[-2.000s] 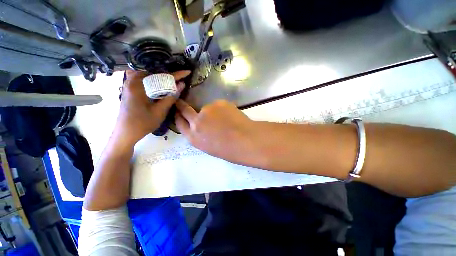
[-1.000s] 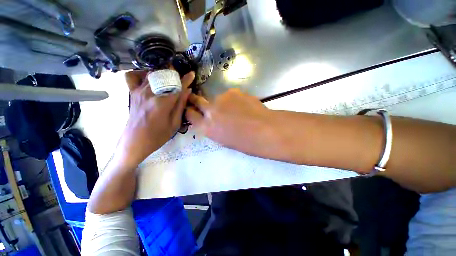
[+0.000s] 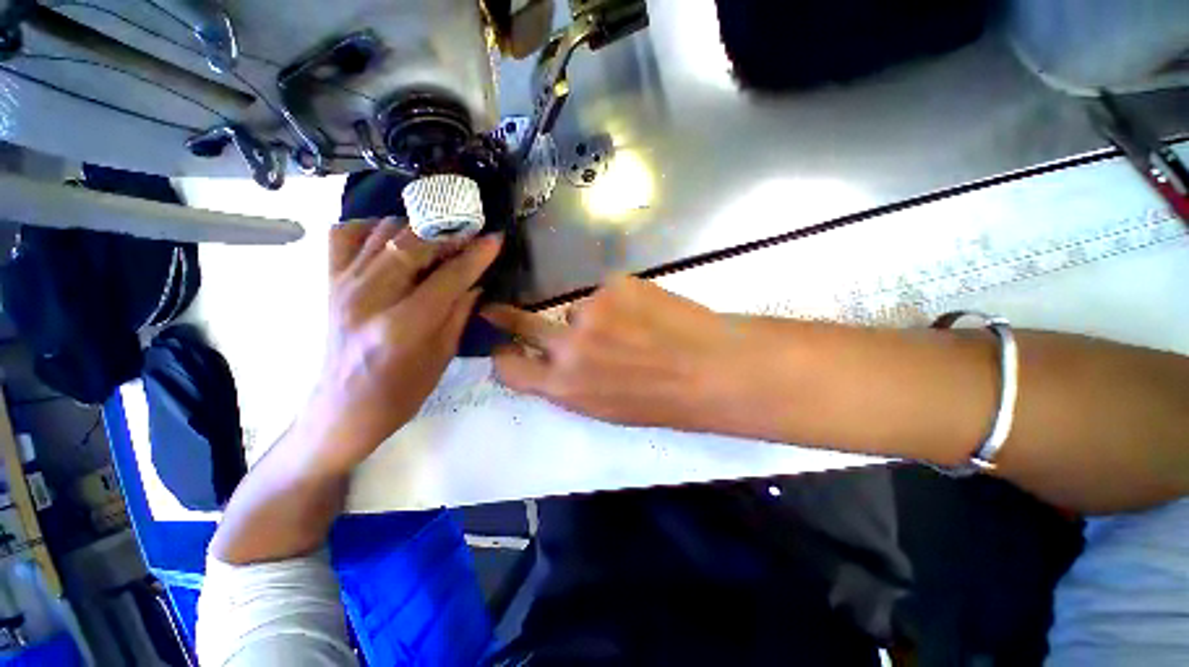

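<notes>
A black fabric workpiece [image 3: 374, 196] lies at the sewing point, partly behind the white ribbed knob [image 3: 443, 207] and under my hands. My left hand [image 3: 391, 326] lies on it with spread fingers, pressing it down. My right hand [image 3: 593, 352] is at its near right edge, fingertips close to my left fingers; the fingertips seem to touch the black edge. The presser foot and needle are hidden behind the knob and discs. The sewing machine head [image 3: 261, 78] is at the upper left.
A black panel stack [image 3: 192, 417] and puffier black pieces [image 3: 98, 300] are at the table's left. A black pad [image 3: 848, 39] lies at the top. Red-handled snips [image 3: 1154, 170] are at the right. A blue crate [image 3: 415, 586] is below the table.
More black fabric now shows beyond my left fingers, behind the knob. My left hand has moved slightly towards me and flattened; my right hand has also shifted slightly towards me.
</notes>
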